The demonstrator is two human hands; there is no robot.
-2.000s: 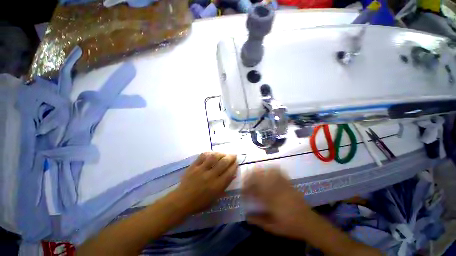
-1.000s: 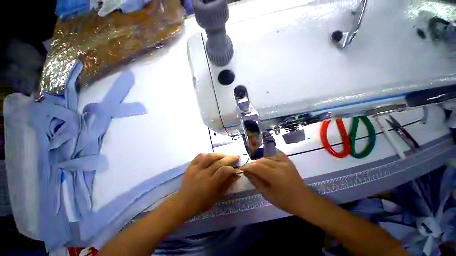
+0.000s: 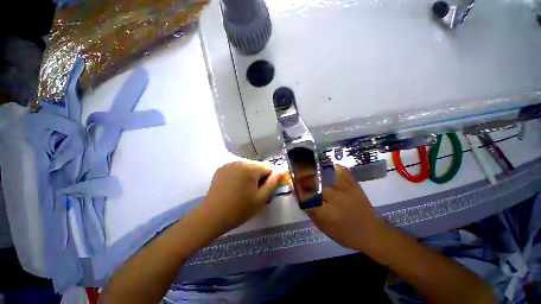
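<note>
A long light-blue strip curves along the table's front edge and runs under my left forearm and hand. My left hand is at the needle area, thumb and forefinger together at the strip's end. A tiny orange-yellow piece shows by those fingertips. My right hand is just right of it, its fingertips partly hidden behind the shiny metal part of the white sewing machine. What it holds cannot be seen. The needle and presser foot are hidden too.
A tangled heap of light-blue strips lies at the left on a pale tray. Red and green-handled scissors, a white stick and dark snips lie right. A shiny brown package is back left.
My right hand has gone from a blur near the table edge to the needle, beside my left hand. The view has moved closer to the machine, which looks larger.
</note>
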